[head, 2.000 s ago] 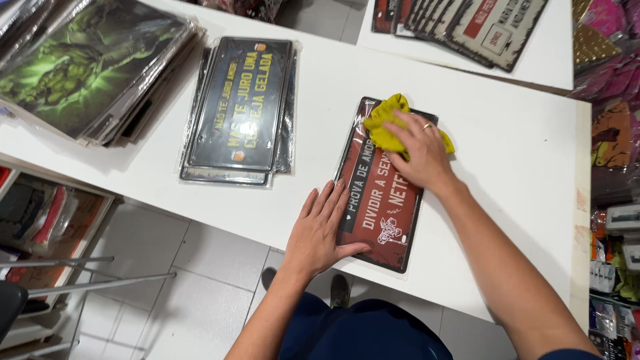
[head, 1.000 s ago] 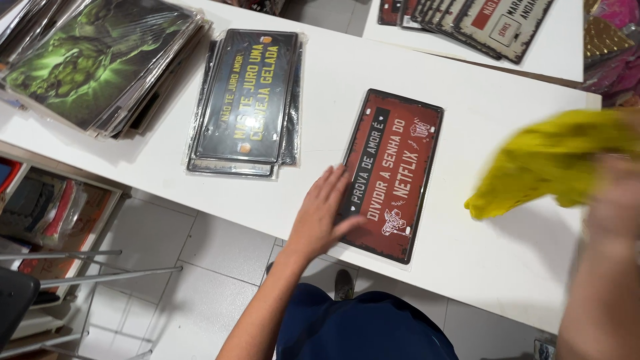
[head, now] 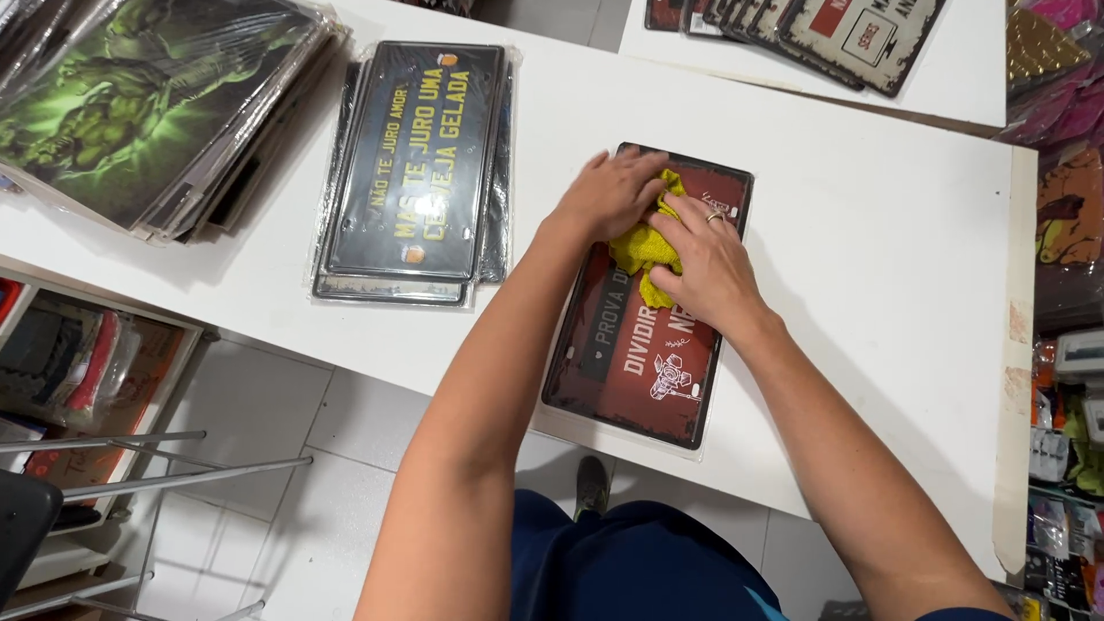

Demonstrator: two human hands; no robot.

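Note:
A red and black decorative plate point(head: 638, 405) with printed lettering lies on the white table point(head: 871, 285), close to its front edge. Clear film shows at the plate's lower rim. My right hand point(head: 707, 259), with a ring on one finger, presses a crumpled yellow cloth point(head: 642, 250) onto the plate's upper half. At the plate's upper left, my left hand point(head: 612, 194) lies with its fingers over the plate's top, touching the edge of the cloth; whether it grips anything is hard to tell. The hands and cloth hide part of the lettering.
Left of the plate lies a stack of film-wrapped dark plates point(head: 414, 164). Farther left is a pile of wrapped pictures point(head: 147, 103), a green figure on top. More plates point(head: 854, 39) lie on a second table behind. A shelf point(head: 95, 362) and metal legs point(head: 190, 474) stand at lower left.
The yellow cloth, held out to the right of the plate one second ago, is back on the plate under my right hand. My left hand has moved from the plate's lower left up to its top.

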